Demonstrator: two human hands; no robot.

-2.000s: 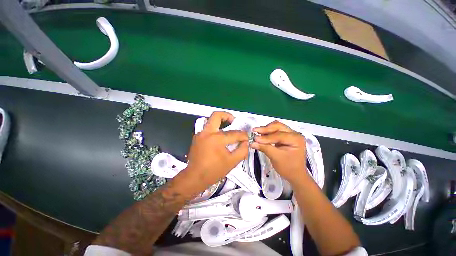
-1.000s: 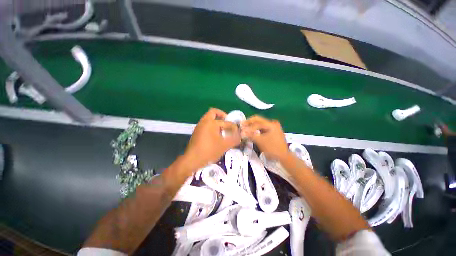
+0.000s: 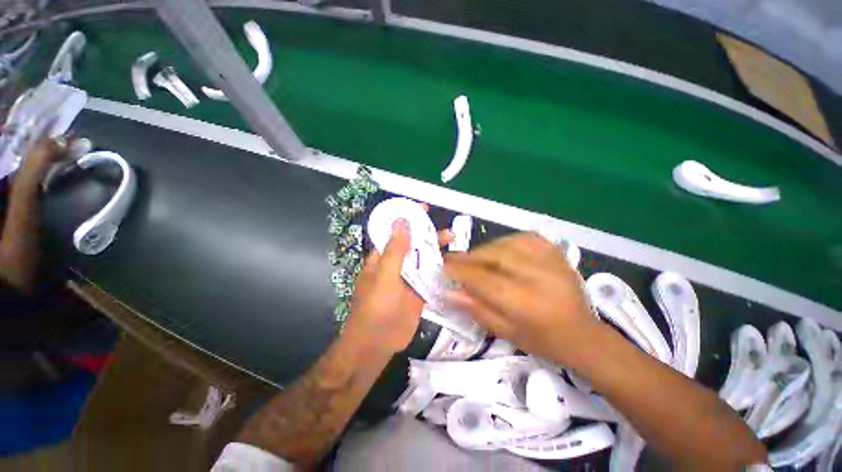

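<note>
My left hand (image 3: 386, 293) holds a white curved housing (image 3: 407, 230) by its round end, thumb on top, above the bench. My right hand (image 3: 522, 288) is blurred over the tail of this housing; its fingertips are bent together there, and what lies between them cannot be made out. A loose heap of small green circuit boards (image 3: 347, 241) lies just left of my left hand. A pile of white housings (image 3: 491, 422) lies below and right of my hands, partly hidden by my right forearm.
The green belt (image 3: 572, 129) beyond carries spaced white pieces. A grey post (image 3: 231, 78) stands at its near edge. More housings (image 3: 783, 387) lie far right. At left, another person's hand is near a C-shaped housing (image 3: 122, 198). An open cardboard box (image 3: 152, 387) with white pieces is below the bench.
The view has swung left. My hands, close together at fingertip height before, now have a housing in the left hand and the right over its tail. The other person has come into view.
</note>
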